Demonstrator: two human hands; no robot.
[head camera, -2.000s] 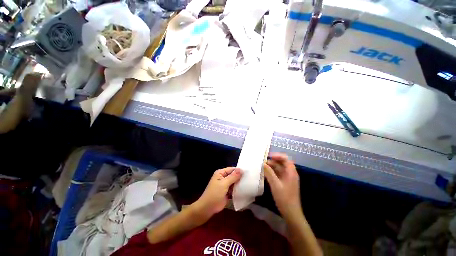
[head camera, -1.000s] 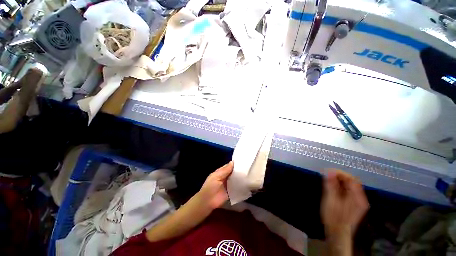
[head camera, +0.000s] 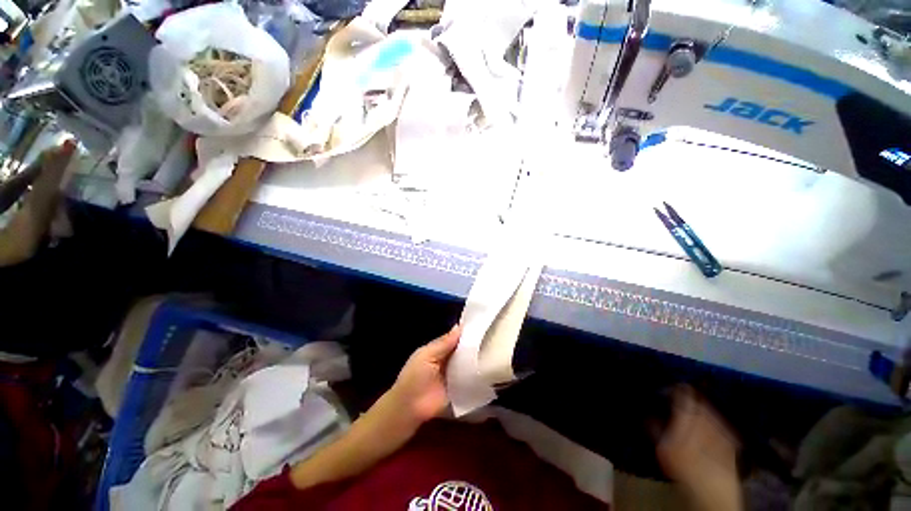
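An off-white fabric strip (head camera: 486, 324) lies over the table's front edge, its lower end hanging above the lap with its layers apart. My left hand (head camera: 430, 374) grips the strip's left edge near that end. My right hand (head camera: 699, 449) is off the cloth, low at the right below the table edge. It is blurred, so its fingers and anything in it cannot be made out. The strip's far end fades into the glare on the white table.
A sewing machine (head camera: 759, 115) stands at the back right, with thread snips (head camera: 687, 240) in front. Cut cloth pieces (head camera: 430, 135) and a plastic bag of cords (head camera: 222, 85) lie left. A blue crate (head camera: 128, 419) of cloth is at lower left. Another person's arm (head camera: 35, 210) shows far left.
My right hand has let go of the strip and moved right and down. My left hand has shifted slightly left, and the strip's layers have spread apart.
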